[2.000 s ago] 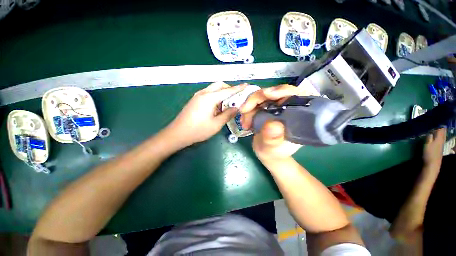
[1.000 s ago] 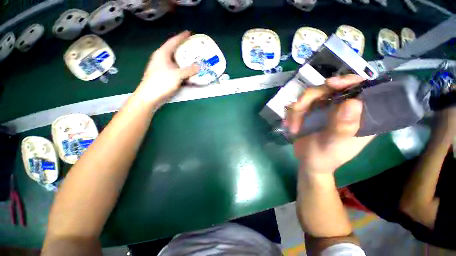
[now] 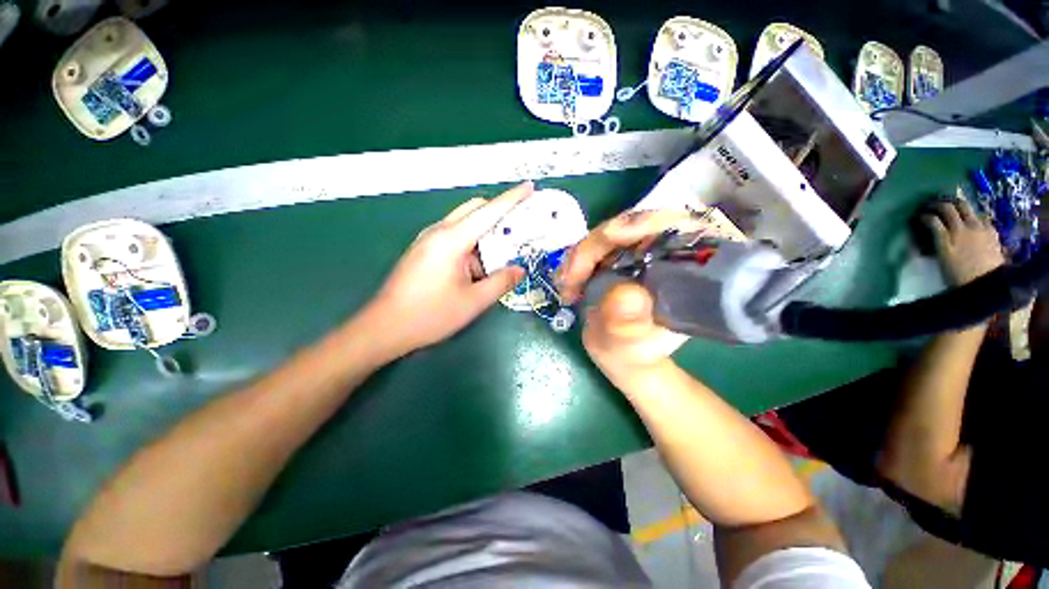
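A cream-white plastic housing (image 3: 538,216) lies open side up on the green bench in front of me. My left hand (image 3: 443,288) holds its left edge, with the thumb over the circuit board (image 3: 531,274). My right hand (image 3: 627,316) grips the grey electric screwdriver (image 3: 696,290), which has a thick black cable at its rear. The screwdriver's front end points at the housing's right side. The tip is hidden by my right fingers. A ring-ended lead (image 3: 563,319) hangs past the housing's lower edge.
A white screw feeder (image 3: 759,173) stands right of the housing. Other housings lie at left (image 3: 127,282) and along the far side (image 3: 567,63) beyond the pale strip (image 3: 311,176). Another person's hand (image 3: 964,239) is at the right near blue parts (image 3: 1009,201).
My left hand has come back from the far side with a housing. The screwdriver has moved left from the feeder to this housing. The view has shifted too.
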